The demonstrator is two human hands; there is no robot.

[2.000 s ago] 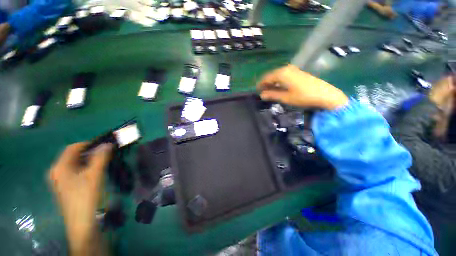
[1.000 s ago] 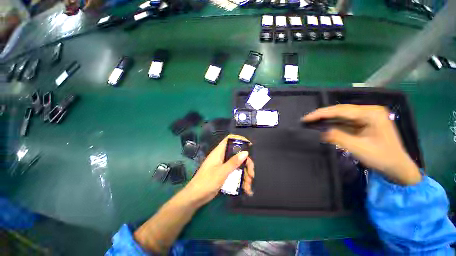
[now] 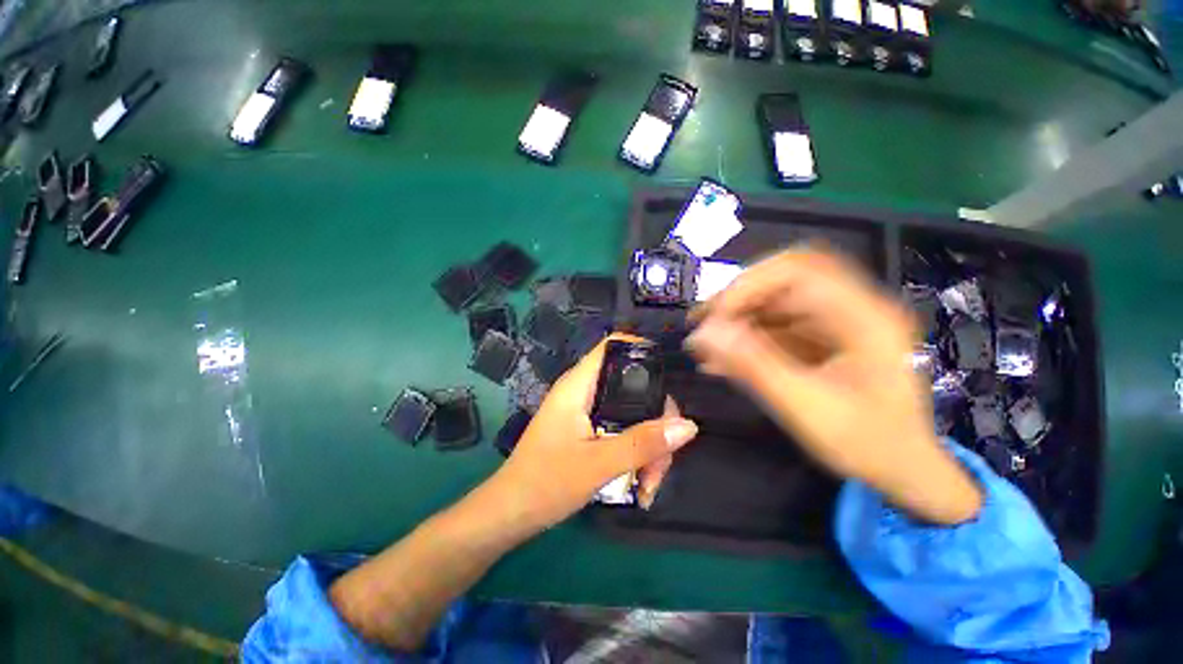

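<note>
My left hand (image 3: 558, 448) holds a phone body (image 3: 632, 383) upright in the picture at the tray's left edge. Its dark half with a round detail faces up; my thumb and fingers partly cover the white half. My right hand (image 3: 824, 370) is blurred above the tray (image 3: 765, 486), its fingertips close together just right of the phone's top. I cannot tell whether they hold anything. Another phone body (image 3: 659, 276) lies in the tray's wide compartment, partly behind my right hand. A white panel (image 3: 710, 221) lies above it. Small square parts (image 3: 1018, 348) fill the narrow compartment.
Loose dark square parts (image 3: 496, 354) lie left of the tray. Phone bodies (image 3: 657, 123) lie in a spaced row beyond. A tight row of phones (image 3: 802, 39) stands at the top. Slim dark pieces (image 3: 123, 208) and a clear strip (image 3: 221, 350) lie left. A grey post (image 3: 1090, 169) is right.
My left hand has brought the phone from the far left to the tray's edge. My right hand has come from the narrow compartment, leftwards to beside the phone. The view has shifted.
</note>
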